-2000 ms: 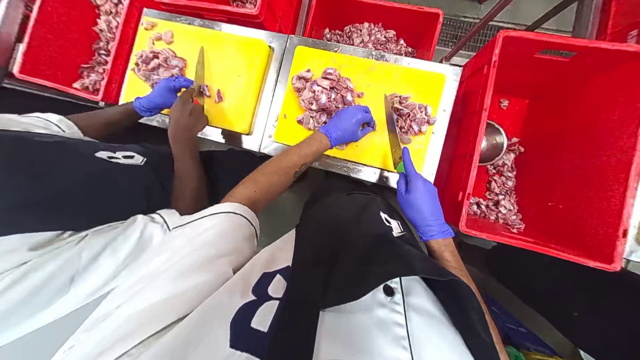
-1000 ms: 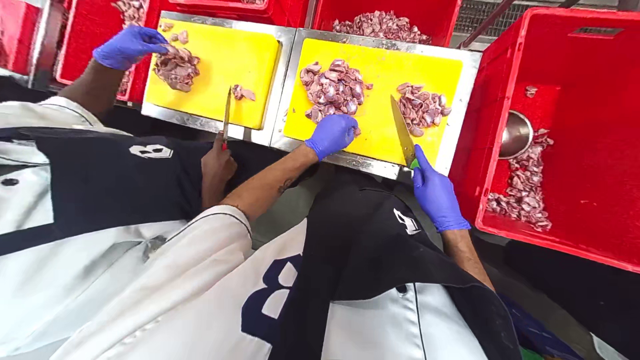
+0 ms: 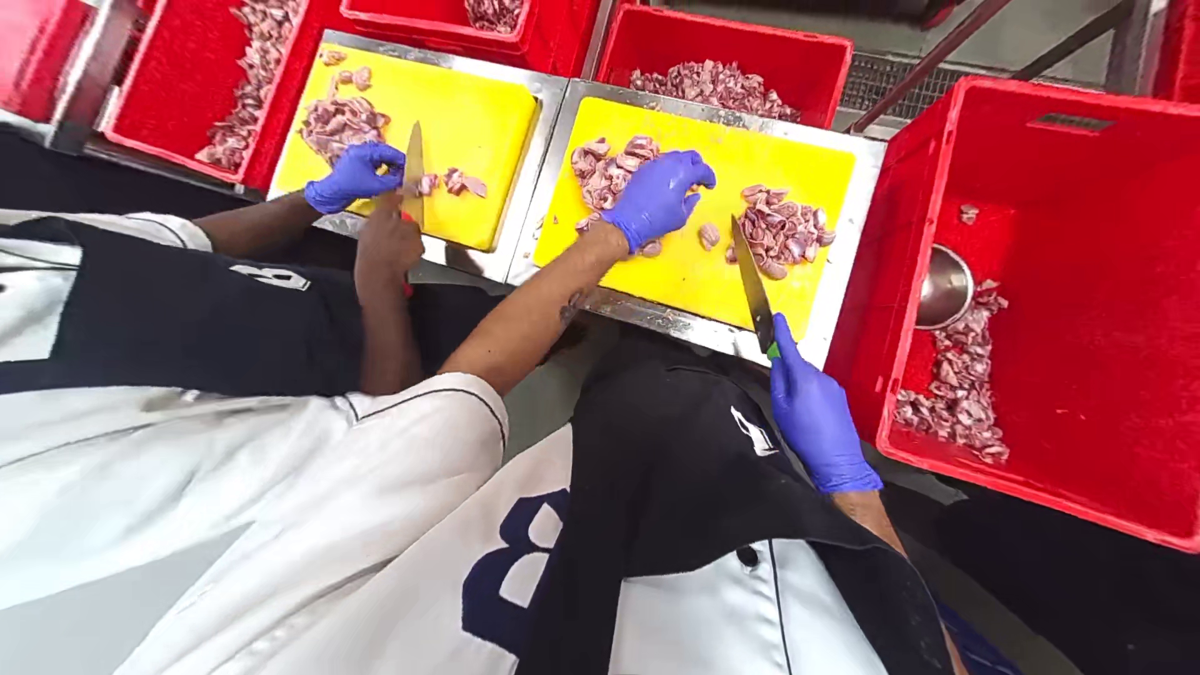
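My left hand, in a blue glove, is over the right edge of the left meat pile on the yellow cutting board. Its fingers are bent; whether they hold a piece is hidden. My right hand, also gloved, grips a kitchen knife with a green handle. The blade lies over the board, its tip at the left edge of a second pile of cut meat pieces. One loose meat piece rests between the piles.
At the left, a co-worker's gloved hand and bare hand with a knife work at another yellow board. A large red crate at the right holds meat pieces and a metal bowl. More red crates stand behind.
My left hand has moved from the board's near edge up to the left pile. A loose piece now shows between the piles. The co-worker's gloved hand has come back beside their knife.
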